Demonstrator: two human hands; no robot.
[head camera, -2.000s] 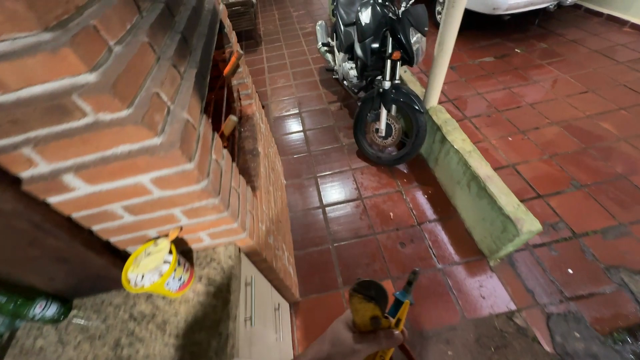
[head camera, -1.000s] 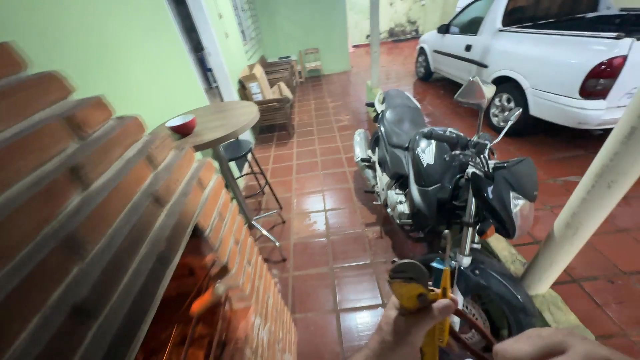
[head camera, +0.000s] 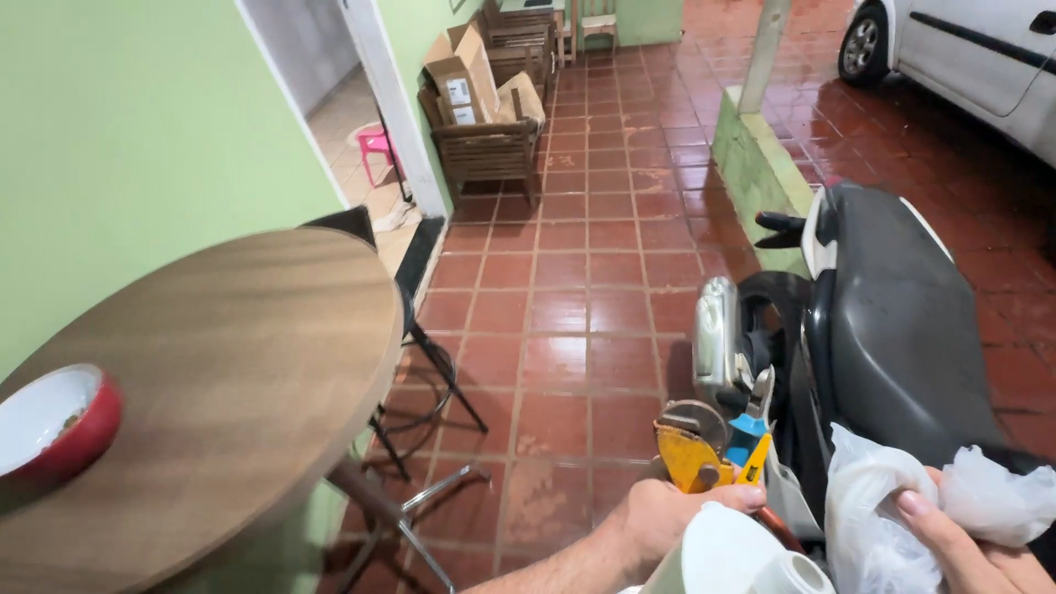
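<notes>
My left hand (head camera: 676, 511) is closed around several hand tools: a yellow tool with a rounded, worn metal head (head camera: 693, 445), blue-handled pliers (head camera: 755, 412) with jaws pointing up, and a slim yellow tool (head camera: 755, 460). A reddish handle shows below them. My right hand (head camera: 949, 528) grips a crumpled white translucent plastic bag (head camera: 879, 503); its contents cannot be made out. A white plastic object with a round spout or neck (head camera: 726, 553) is at the bottom edge in front of my left forearm; what supports it is hidden.
A round wooden table (head camera: 247, 346) with a red bowl (head camera: 103, 421) stands at left, a black stool (head camera: 437, 363) beside it. A motorcycle (head camera: 891, 305) is close on the right, before a low green wall (head camera: 759, 148). Farther off are a wooden armchair (head camera: 487, 157) with a cardboard box (head camera: 466, 78) and a white vehicle (head camera: 973, 66).
The view has moved forward past the brick structure to the table and the motorcycle's seat. The white bag and white plastic object are now visible; the tools remain in my left hand.
</notes>
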